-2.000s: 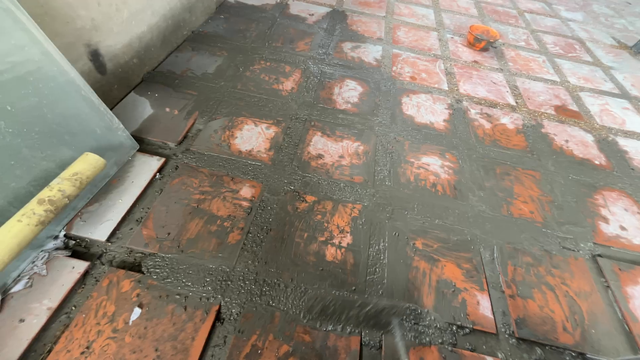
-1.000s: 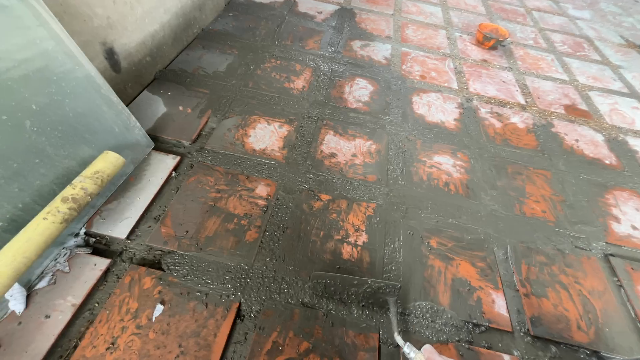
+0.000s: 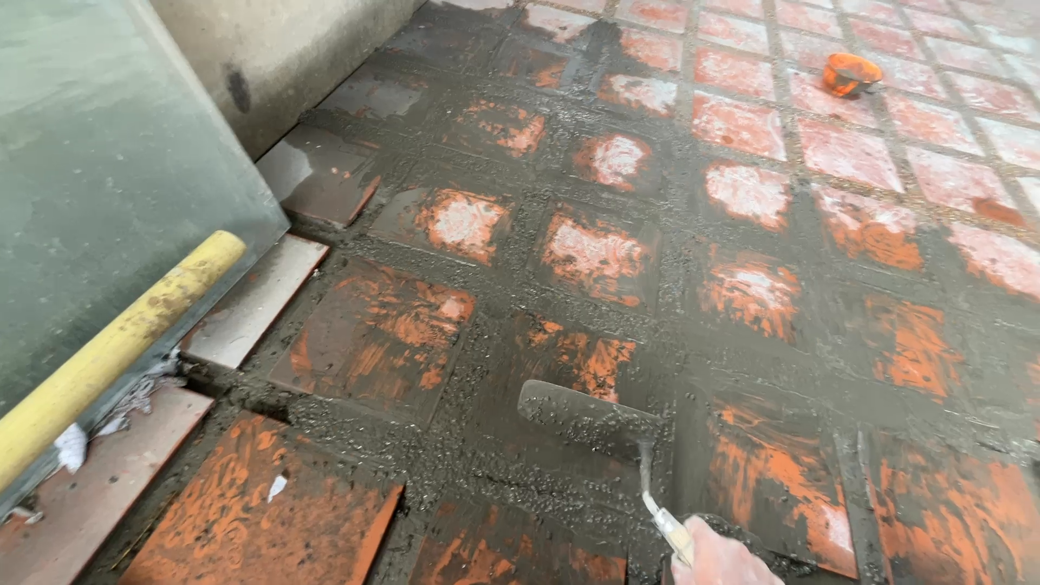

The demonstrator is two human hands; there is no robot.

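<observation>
My right hand (image 3: 721,556), at the bottom edge right of centre, is closed on the pale handle of a steel trowel (image 3: 589,418). The blade, with wet grey mortar on it, lies over a terracotta floor tile (image 3: 601,366) and the grout band around it. Wet grey mortar (image 3: 455,382) fills the joints and smears the tiles near the trowel. Part of the hand is cut off by the frame edge. My left hand is not in view.
At the left a greenish pane-like panel (image 3: 106,154) leans beside a yellow cylindrical bar (image 3: 122,349). A concrete wall (image 3: 301,49) rises behind it. An orange bucket (image 3: 850,75) stands on the dusty tiles at the upper right. Nearby edge tiles (image 3: 252,301) sit proud of the gaps.
The trowel has moved away from me over the tile, and more of my right hand shows than a second ago. Two seconds ago the trowel was a blur near the bottom.
</observation>
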